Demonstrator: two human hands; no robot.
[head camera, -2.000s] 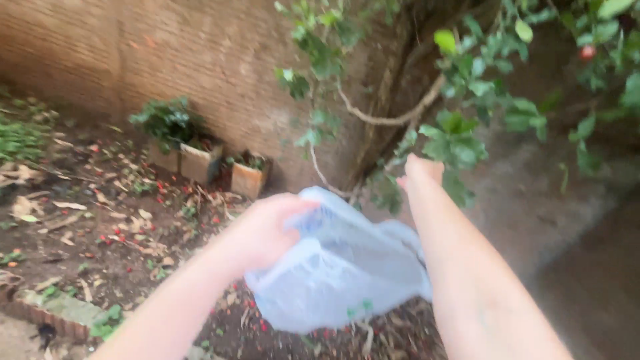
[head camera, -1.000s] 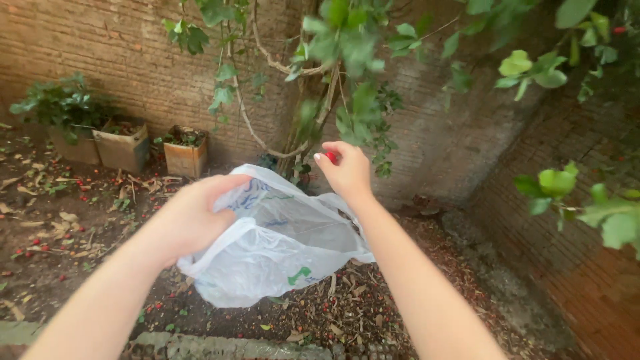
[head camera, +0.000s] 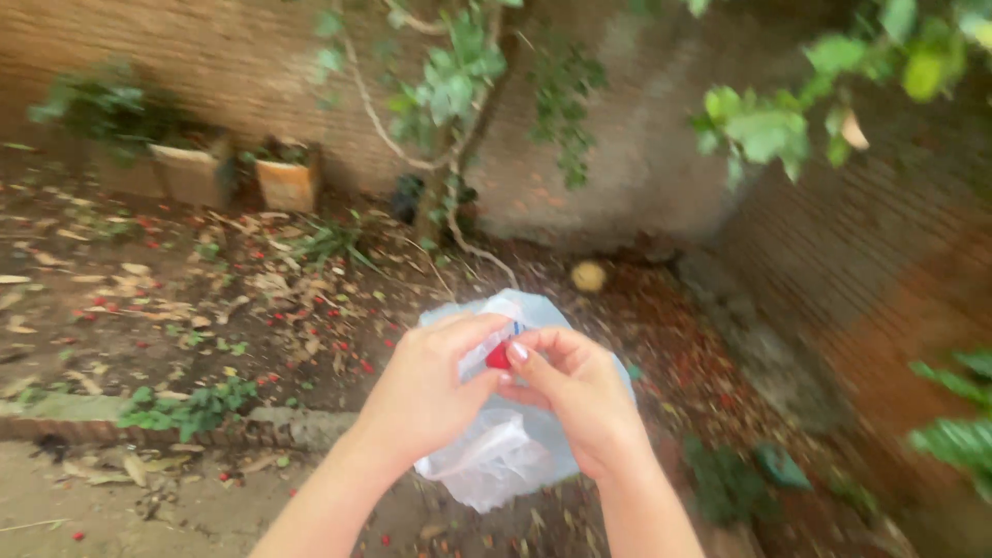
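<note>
A thin white plastic bag (head camera: 504, 457) hangs from my left hand (head camera: 434, 380), whose thumb and fingers pinch its rim at the centre of the head view. Close against it, my right hand (head camera: 577, 387) holds a small red fruit (head camera: 500, 355) between thumb and fingertips, right at the bag's gathered mouth. The fingertips of both hands are nearly touching around the fruit. What lies inside the bag is hidden by the hands and the plastic.
A slender tree trunk (head camera: 435, 190) rises before the wall. Square planters (head camera: 287, 184) stand at left. Leafy branches (head camera: 759, 128) hang at upper right. A low brick edging (head camera: 302, 428) borders soil scattered with leaves and red fruit. A yellowish round thing (head camera: 588, 276) lies near the wall.
My right hand has come away from the branches with the red fruit and down to my left hand at the bag's mouth. The bag's opening, wide one second ago, is now drawn narrower.
</note>
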